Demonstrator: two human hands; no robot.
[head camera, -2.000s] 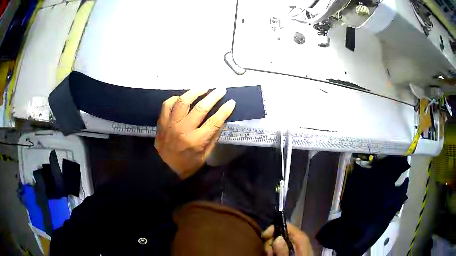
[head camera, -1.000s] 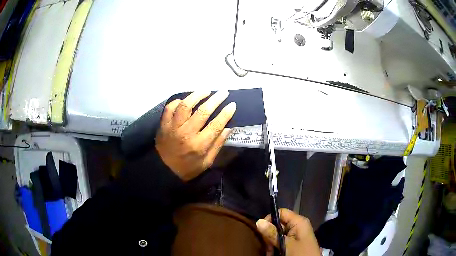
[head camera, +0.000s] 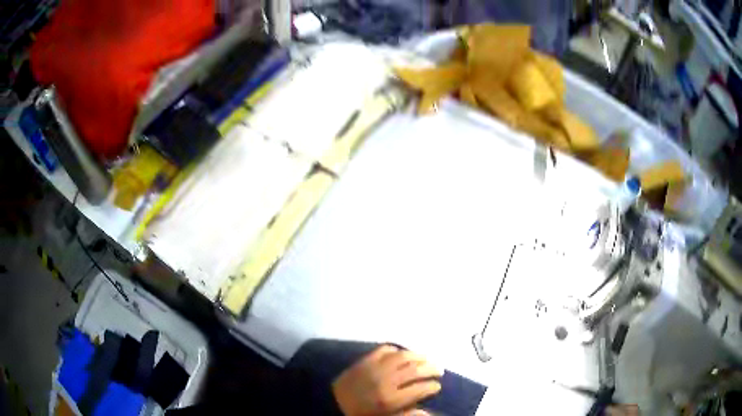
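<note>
A dark navy fabric strip (head camera: 462, 393) lies at the white table's front edge, low in the view. Its left part is raised or folded and its right end lies flat. My left hand (head camera: 389, 380) is on the strip, holding it down with its fingers across it; the lower hand is cut off by the picture's edge. A small skin-coloured part, apparently my right hand (head camera: 625, 409), shows at the bottom edge on the right, almost wholly cut off. Beside it is a thin dark thing (head camera: 600, 400), blurred, perhaps the shears.
The sewing machine (head camera: 606, 276) stands at the right. Mustard offcuts (head camera: 521, 85) lie in the white trough behind the table. Blue and dark cut pieces (head camera: 122, 370) lie in a white tray at lower left. Red cloth (head camera: 114, 65) and a metal cylinder (head camera: 75, 150) are at upper left.
The view has swung left and up, so the trough and red cloth now show. My left hand stays on the strip. My right hand and the shears have moved from below the table edge toward the right.
</note>
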